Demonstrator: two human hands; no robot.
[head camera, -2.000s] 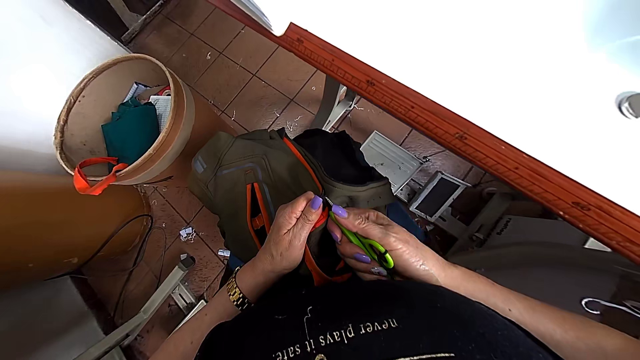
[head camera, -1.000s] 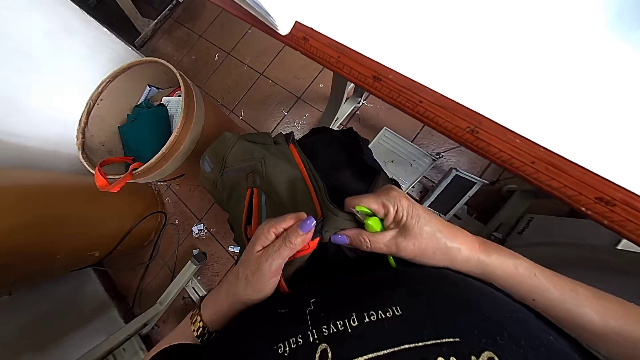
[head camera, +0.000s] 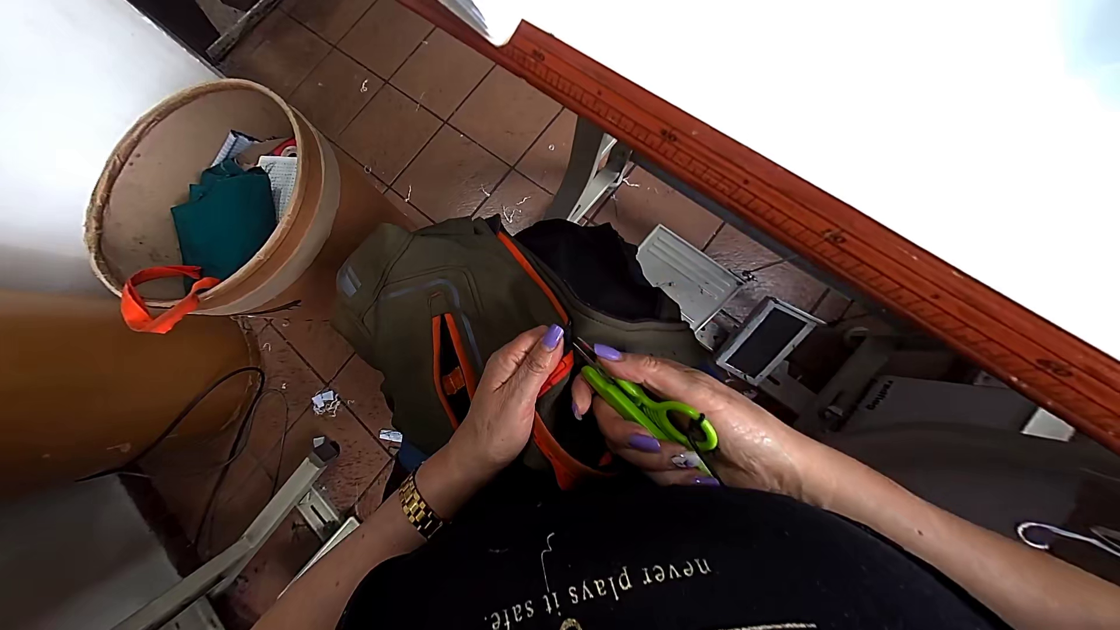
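Note:
An olive-green jacket (head camera: 402, 319) with orange trim and a black lining lies across my lap. My left hand (head camera: 512, 398) pinches the edge of the jacket by its orange trim, thumb on top. Bright green handled thread snips or small scissors (head camera: 652, 407) lie in my right hand (head camera: 700, 420), their dark tips pointing at the fabric edge beside my left thumb. Whether the blades are apart is too small to tell. Fingers and folds hide part of the held edge.
A round bin (head camera: 319, 219) with teal cloth and an orange strip stands at left. The table edge with a printed ruler (head camera: 744, 188) runs across the upper right. Below are a metal table leg (head camera: 599, 166), a grey pedal (head camera: 687, 271), cables (head camera: 254, 420) and thread scraps on the tiled floor.
My right hand has turned, so the green snips, partly hidden under its fingers a second ago, now point at the fabric by my left thumb. My left hand still holds the jacket edge.

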